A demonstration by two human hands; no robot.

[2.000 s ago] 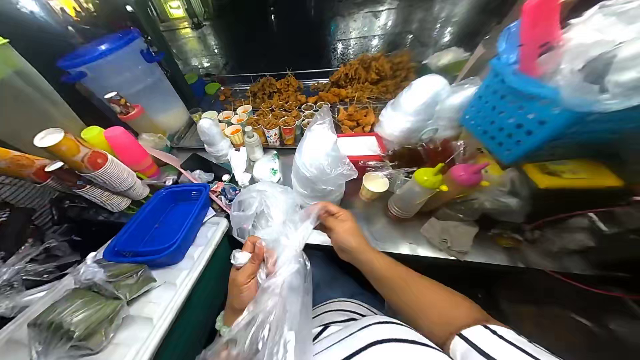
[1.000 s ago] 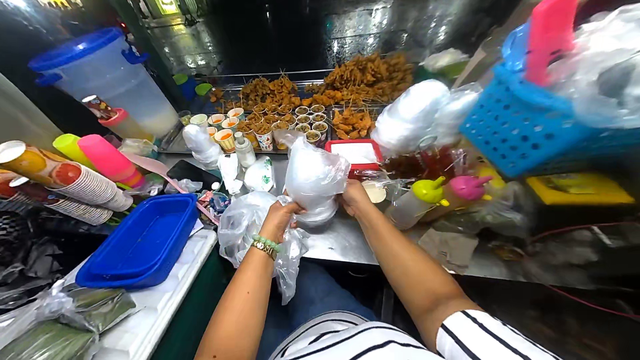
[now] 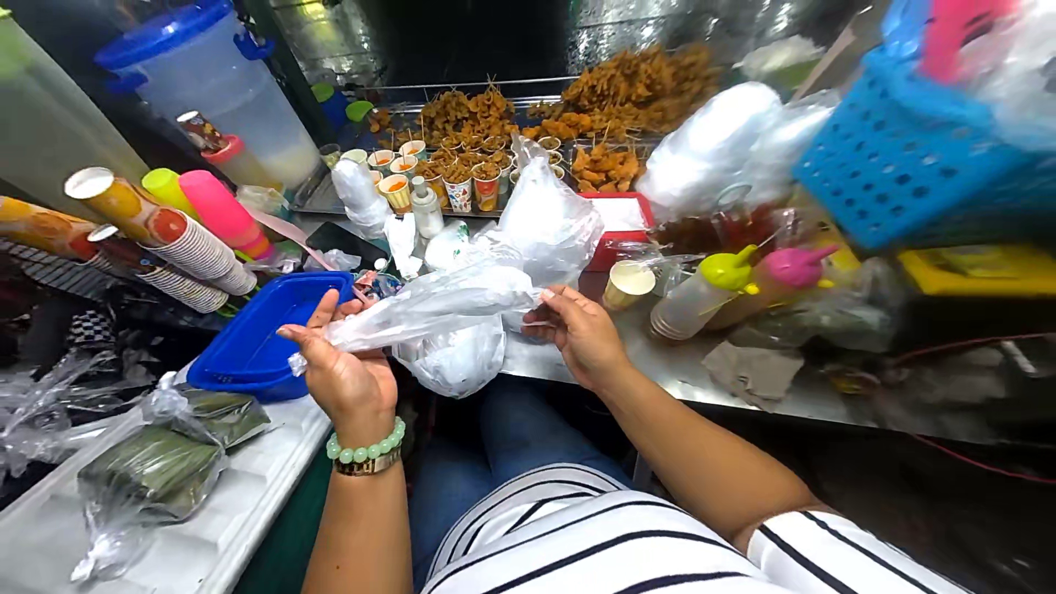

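Observation:
A clear plastic bag [image 3: 437, 305] stretches between my hands, its rolled end lying across the palm of my left hand [image 3: 351, 363], whose fingers are spread and curled up around it. My right hand [image 3: 577, 334] pinches the bag's other end between thumb and fingertips. Below it hangs a rounded, whitish part of plastic [image 3: 458, 359]; whether it is the same bag I cannot tell. Just behind, a filled translucent plastic bag [image 3: 549, 219] stands upright on the metal counter [image 3: 536, 363]. A paper cup [image 3: 629, 283] is right of my right hand.
Blue plastic tray [image 3: 239, 351] and leaf-wrapped food in plastic [image 3: 157, 466] lie left. Stacked paper cups [image 3: 198, 256] lean beyond. Behind are fried food [image 3: 643, 82], filled cups [image 3: 487, 186] and a clear bottle [image 3: 426, 210]. Squeeze bottles [image 3: 701, 293] and a blue perforated basket [image 3: 907, 157] are right.
Both hands were at the filled bag one second ago; it now stands free of them. My left hand has moved left and turned palm up, and a plastic bag is drawn out between the hands.

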